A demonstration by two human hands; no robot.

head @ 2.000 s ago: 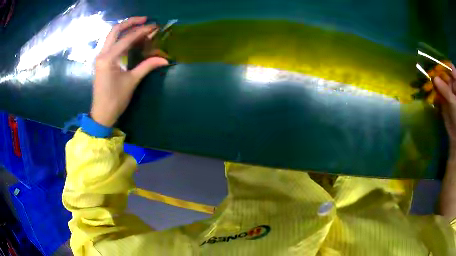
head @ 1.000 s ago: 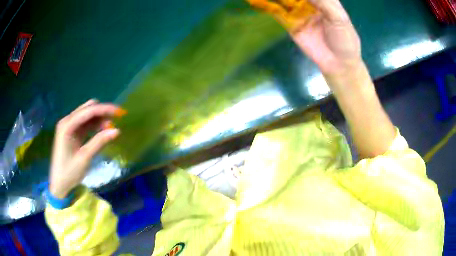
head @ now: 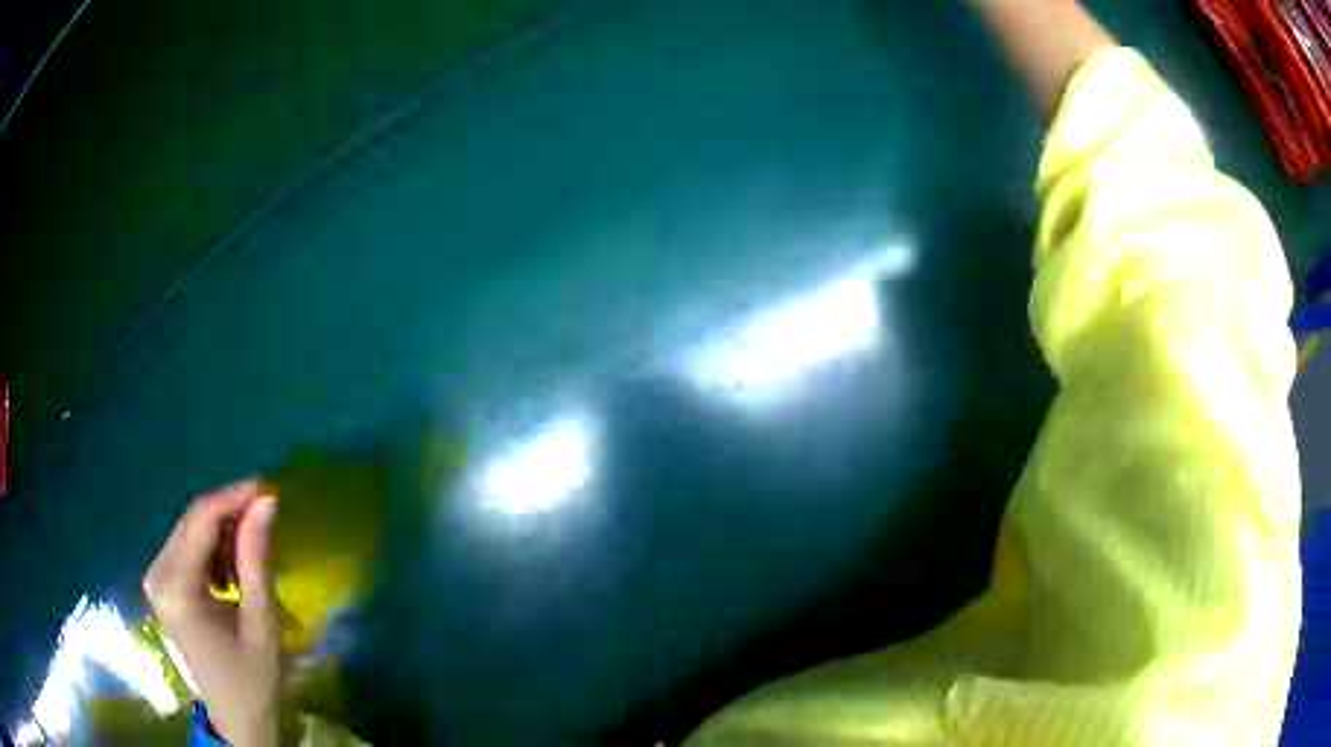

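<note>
The glossy dark-green bench [head: 628, 263] fills most of the view. My left hand [head: 219, 598] is at the lower left, its thumb and fingers closed on a yellow-amber see-through film piece [head: 324, 547] that stands out to the right of the fingertips and is blurred. A blue wrist band [head: 205, 727] shows at the lower edge. My right arm, in a yellow sleeve [head: 1168, 394], reaches up past the top edge; only the wrist shows and the right hand is out of the picture.
Red shiny bags [head: 1277, 88] lie at the top right corner. A thin red item [head: 5, 435] is cut off at the left edge. A shiny glare patch with yellowish film [head: 132, 715] lies at the lower left.
The long film band stretched between my hands no longer shows; a short piece remains at my left hand. My left hand is lower. My right hand has moved up out of the picture.
</note>
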